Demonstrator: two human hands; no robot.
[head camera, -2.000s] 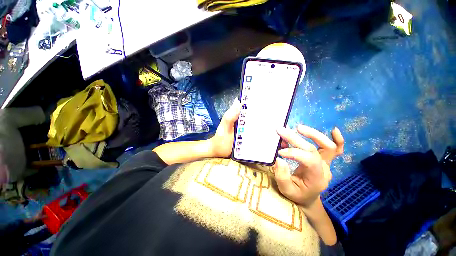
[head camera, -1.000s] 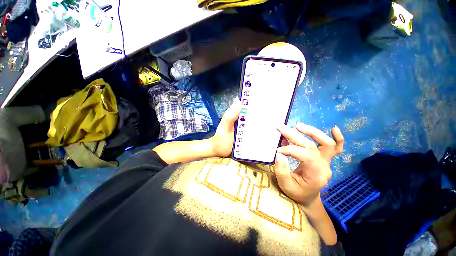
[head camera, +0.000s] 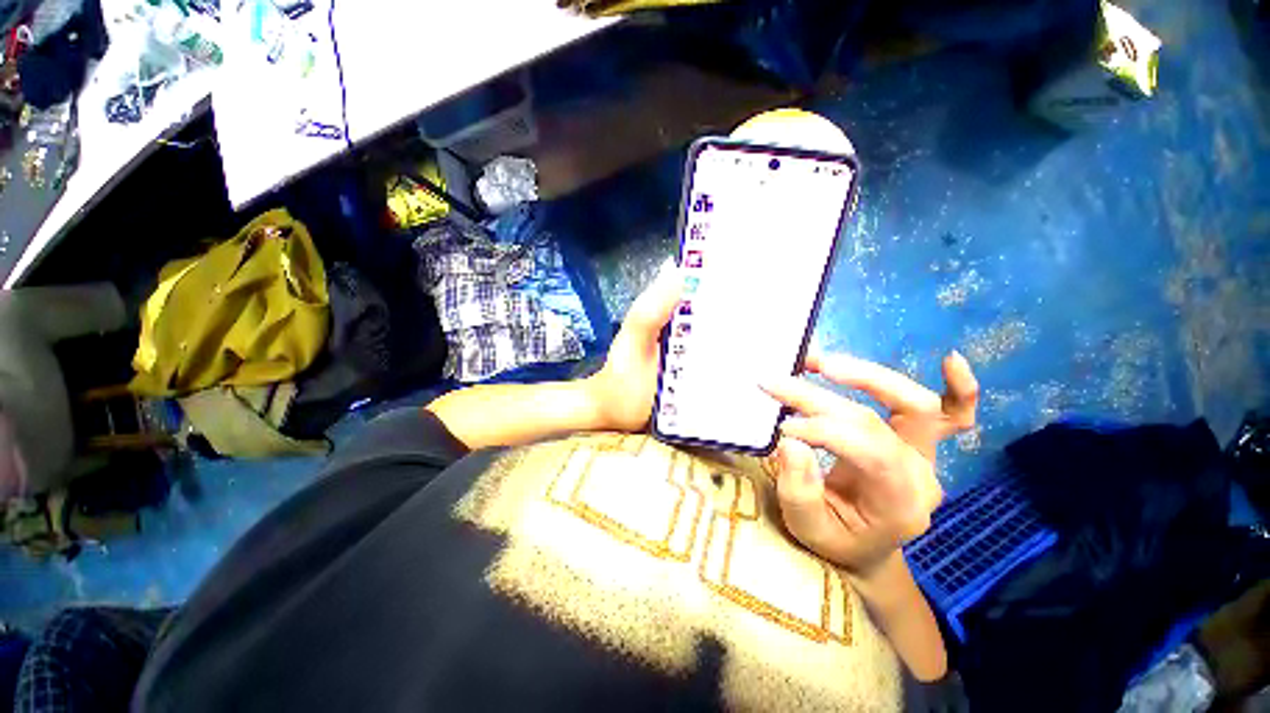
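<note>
A smartphone (head camera: 752, 300) with a lit white screen and a column of small icons along its left side is upright in front of my chest. My left hand (head camera: 641, 355) holds it from its left edge; the fingers behind the phone are hidden. My right hand (head camera: 871, 453) is at the phone's lower right, fingers spread and partly bent, with one fingertip over the lower right of the screen. My right hand grips nothing. A round pale disc (head camera: 797, 128) shows behind the phone's top.
A white-topped table (head camera: 446, 63) is at upper left. Below it are mustard garments (head camera: 237, 307), a checked cloth (head camera: 481, 300) and a white bin (head camera: 488, 123). A blue crate (head camera: 982, 543) and black bags or cloth (head camera: 1114, 515) lie at right. A printed carton (head camera: 1125, 53) is at upper right.
The phone and my right hand have shifted slightly to the right. The list on the screen has changed. The red thing at lower left is out of view, and dark checked cloth now shows at the lower left edge.
</note>
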